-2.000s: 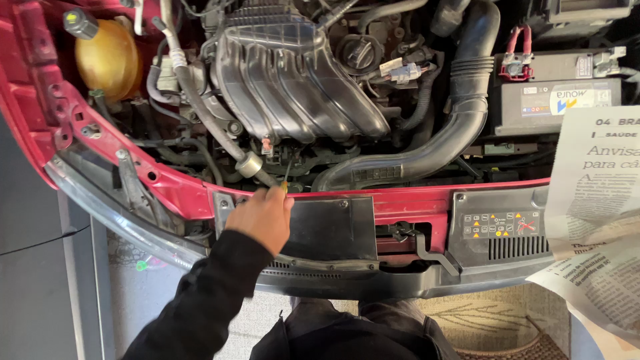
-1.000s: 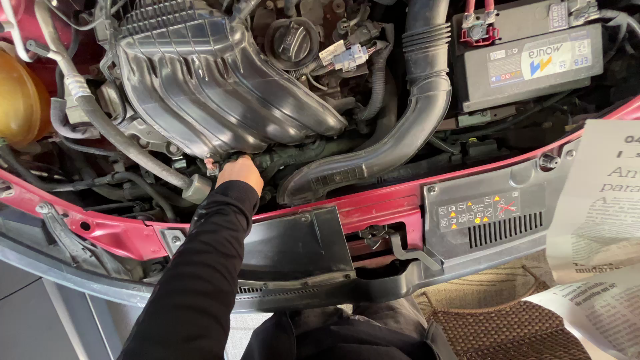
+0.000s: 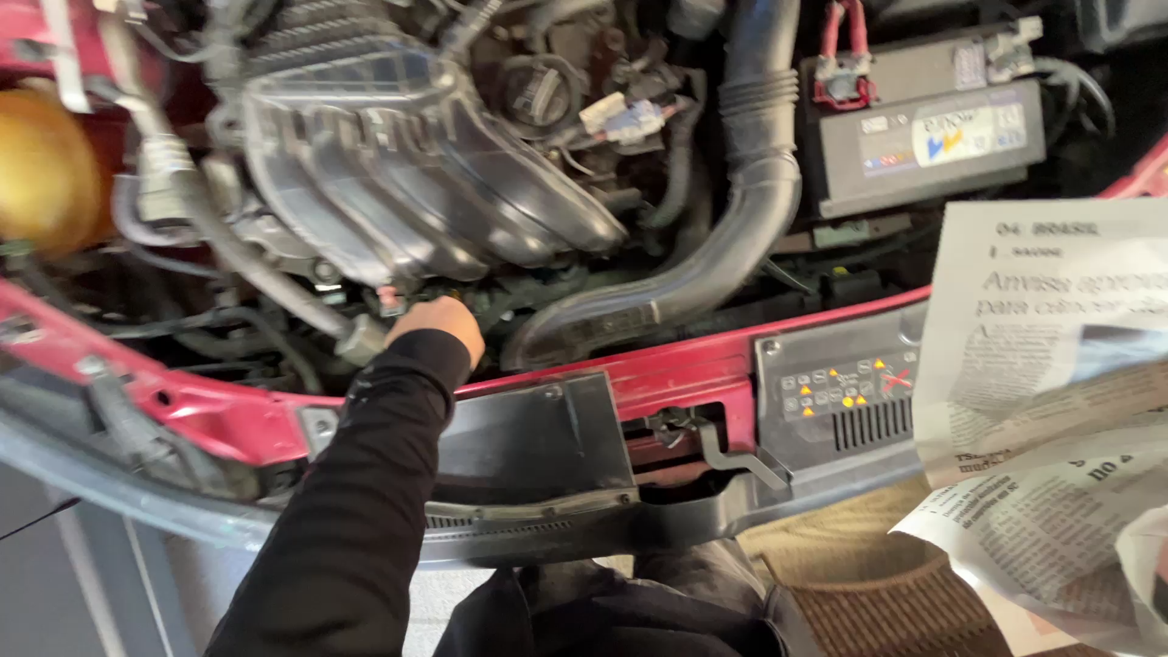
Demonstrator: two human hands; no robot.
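Observation:
My left hand (image 3: 440,327), in a black sleeve, reaches down into the engine bay just below the ribbed black plastic intake manifold (image 3: 392,182). Its fingers point away from me and are hidden, so what they hold cannot be told. Close to its left side are the capped end of a grey hose (image 3: 361,339) and a small pinkish connector (image 3: 391,301). The oil filler cap (image 3: 543,94) lies farther up, and a thick black air duct (image 3: 639,310) curves past on the right. My right hand is not in view.
The red front crossmember (image 3: 684,358) and black trim panel (image 3: 538,438) run below the hand. A car battery (image 3: 931,137) with red terminal leads stands upper right. Newspaper sheets (image 3: 1031,365) overlap the right edge. An orange-yellow reservoir (image 3: 46,173) sits far left.
Two seconds ago my left hand was over the crossmember with a thin yellow-handled tool; it has moved forward into the engine bay, and the tool no longer shows. The view has shifted.

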